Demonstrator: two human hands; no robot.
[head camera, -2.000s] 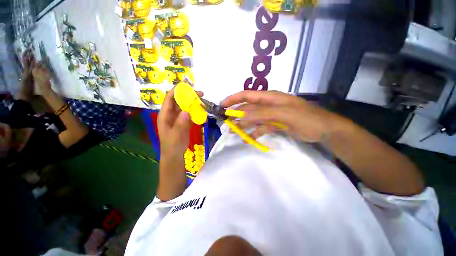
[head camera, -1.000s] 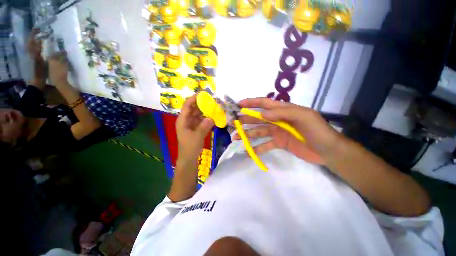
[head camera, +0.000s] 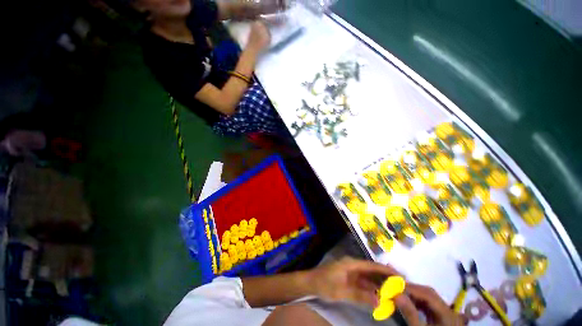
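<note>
My left hand (head camera: 341, 280) holds a bare yellow plastic housing (head camera: 388, 298) near the bench's front edge. My right hand (head camera: 431, 307), partly cut off by the bottom edge, has its fingers on the housing's right side. The side cutters (head camera: 469, 277) with yellow handles lie on the white bench just right of my right hand, jaws pointing away. Assembled units (head camera: 424, 212), yellow with green boards, lie in rows on the bench beyond my hands.
The blue-rimmed parts bin (head camera: 295, 191) with a red bottom holds loose yellow housings, left of the bench. Loose board assemblies (head camera: 327, 105) lie farther along. Another person (head camera: 214, 76) sits at the bench's far left side. Purple lettering (head camera: 488, 307) is partly visible.
The view has swung left toward the parts bin. The side cutters have left my right hand and lie on the bench. My right fingers have moved onto the housing.
</note>
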